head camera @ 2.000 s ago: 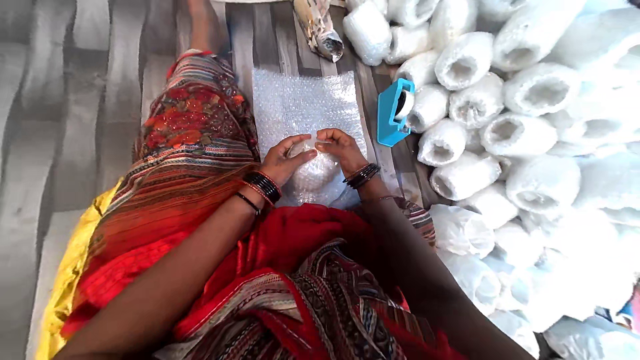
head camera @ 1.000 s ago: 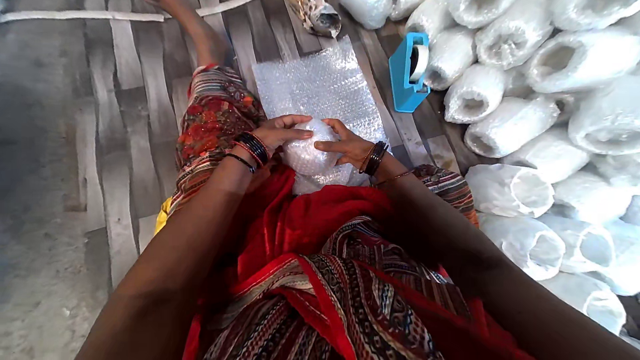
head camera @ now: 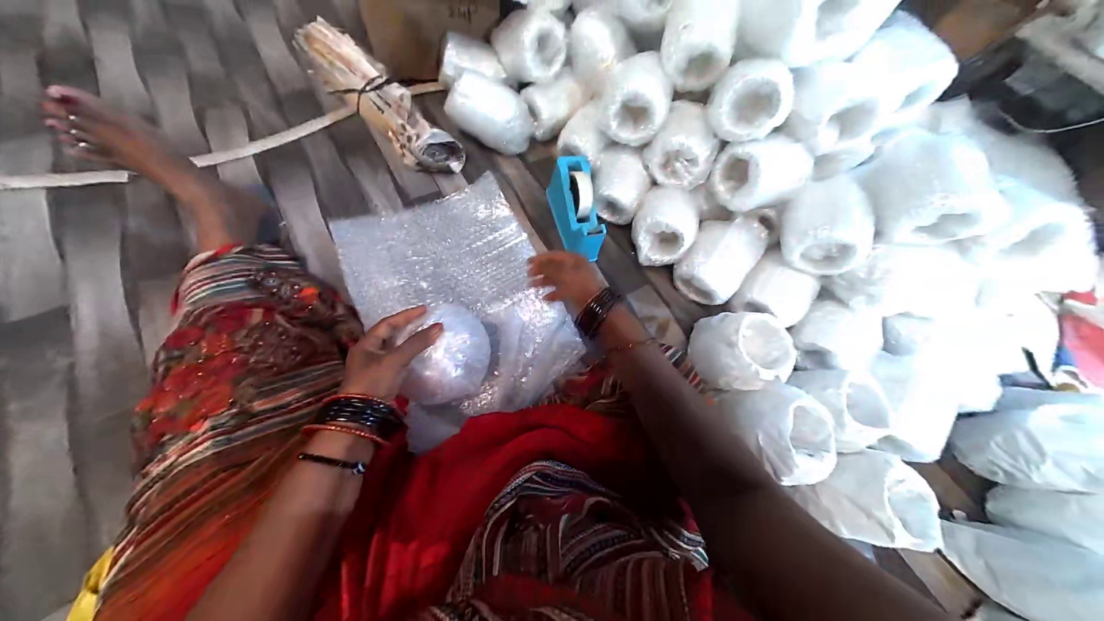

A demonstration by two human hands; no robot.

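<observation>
My left hand (head camera: 388, 349) grips the left side of a rounded bundle in bubble wrap (head camera: 450, 354), thumb and fingers on its top. What is inside the wrap cannot be made out. The bundle rests at my lap on the near part of flat bubble wrap sheets (head camera: 423, 250). My right hand (head camera: 565, 278) is off the bundle, above the right edge of the sheets, its fingers apart and holding nothing that I can see. Just beyond it stands a blue tape dispenser (head camera: 571, 207) with a roll of tape in it.
Many wrapped, hollow-ended cylinders (head camera: 750, 99) are piled to the right, near my right forearm. A tied roll (head camera: 379, 99) lies beyond the sheets, by a cardboard box (head camera: 427, 34). A pale strip (head camera: 267, 142) crosses the patterned floor near my bare foot (head camera: 129, 138).
My right hand has let go of the bundle and moved right, toward the tape dispenser. My left hand still holds the bundle. The view has shifted.
</observation>
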